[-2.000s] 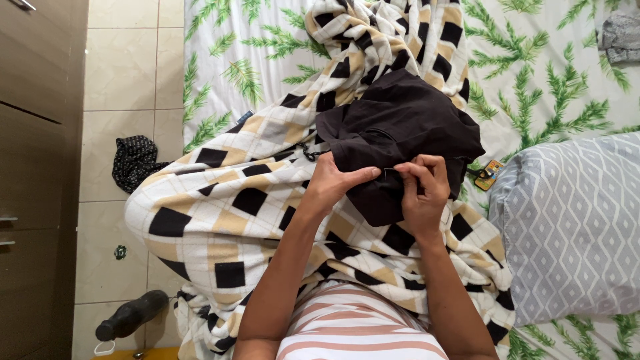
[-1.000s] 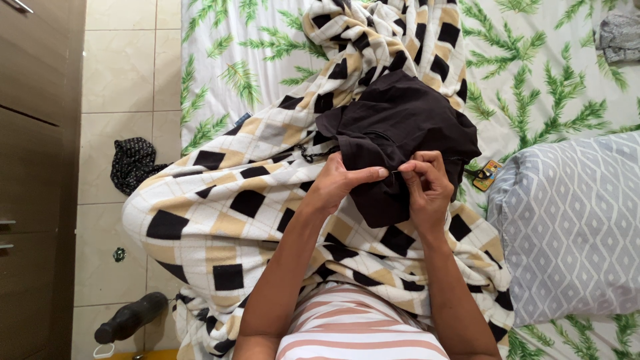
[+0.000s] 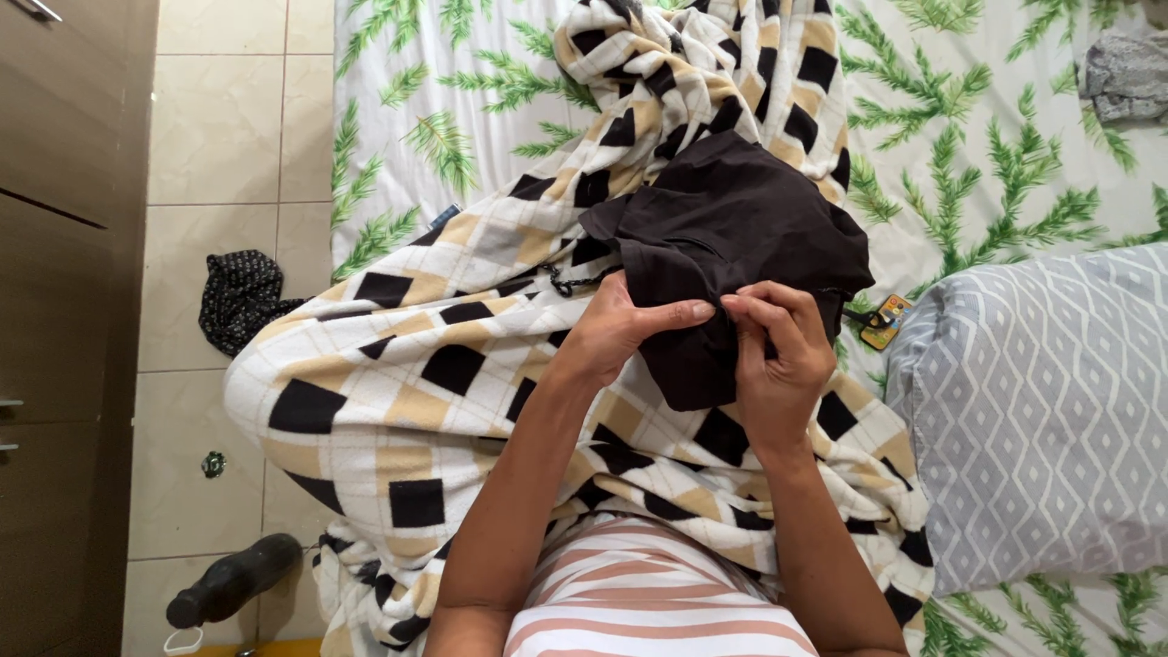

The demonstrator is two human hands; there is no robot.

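A dark, nearly black piece of cloth (image 3: pixel 757 210) lies bunched over the checked blanket (image 3: pixel 456 365) that covers my legs. My left hand (image 3: pixel 625 328) grips its near part, thumb pressed on top and the fingers hidden beneath. Close against that thumb tip, my right hand (image 3: pixel 780 342) pinches at the cloth with thumb and forefinger. Whatever is between those fingertips is too small to make out now. A black cord or chain (image 3: pixel 566 281) shows beside my left hand, at the cloth's left edge.
On the leaf-print bedsheet (image 3: pixel 967 173) a grey patterned pillow (image 3: pixel 1040 411) lies at the right, with a small yellow card-like thing (image 3: pixel 885 321) beside it. Left of the bed, a black patterned cloth (image 3: pixel 239 301) and a dark bottle (image 3: pixel 235 579) are on the tiled floor, near brown cabinets (image 3: pixel 55 319).
A thin, light, needle-like thing shows between my fingertips in the earlier frames and cannot be made out now. My right fingers have shifted slightly; my left hand stays on the cloth.
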